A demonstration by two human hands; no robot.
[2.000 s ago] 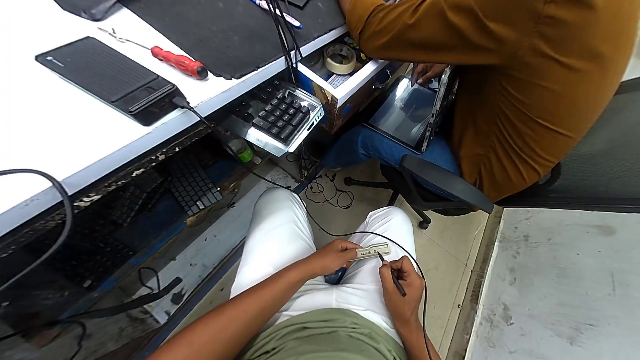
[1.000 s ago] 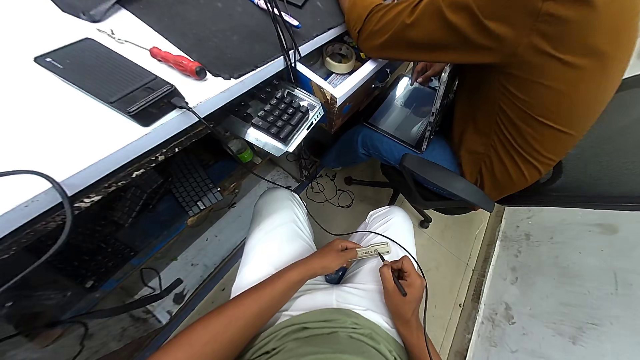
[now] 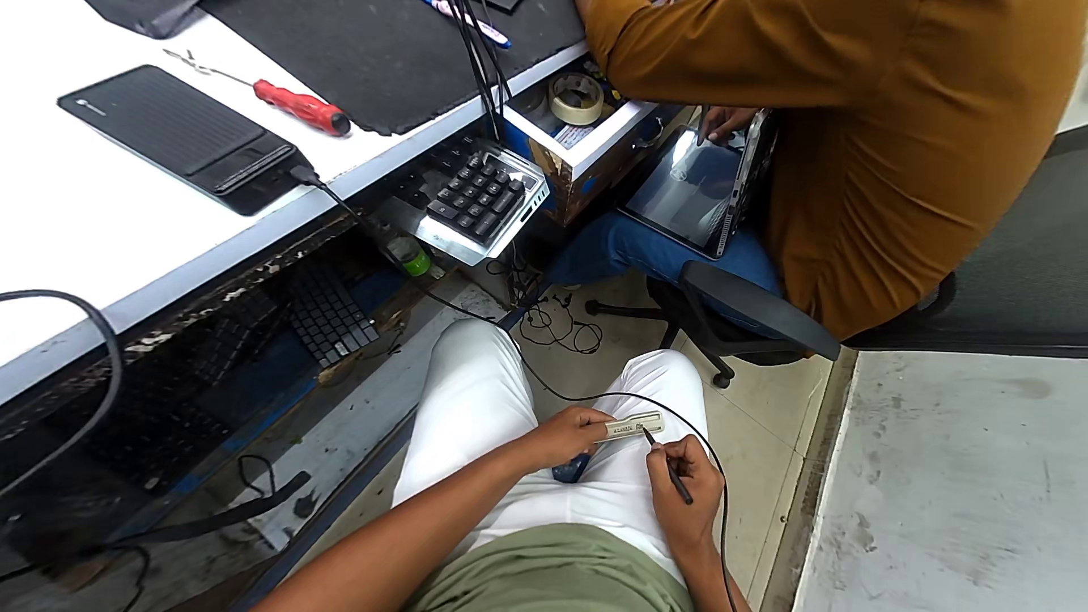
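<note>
Above my lap, my left hand (image 3: 568, 438) grips one end of a small pale flat strip (image 3: 631, 427) that bears dark markings. My right hand (image 3: 690, 483) holds a thin dark pen-like tool (image 3: 677, 478), its tip at or very near the strip's face; whether it touches is too small to tell. A dark blue object (image 3: 570, 468), its kind unclear, lies just below my left hand between my thighs. A thin black cable (image 3: 561, 396) runs from the black flat device on the desk, across my knees and past my right hand.
A white desk (image 3: 51, 246) at left bears a black flat device (image 3: 183, 136) and a red-handled screwdriver (image 3: 302, 107). A keyboard (image 3: 480, 200) juts out below its edge, beside an open drawer (image 3: 586, 140) with a tape roll (image 3: 575, 98). A seated person (image 3: 901, 153) at right works on a laptop-like device (image 3: 688, 191).
</note>
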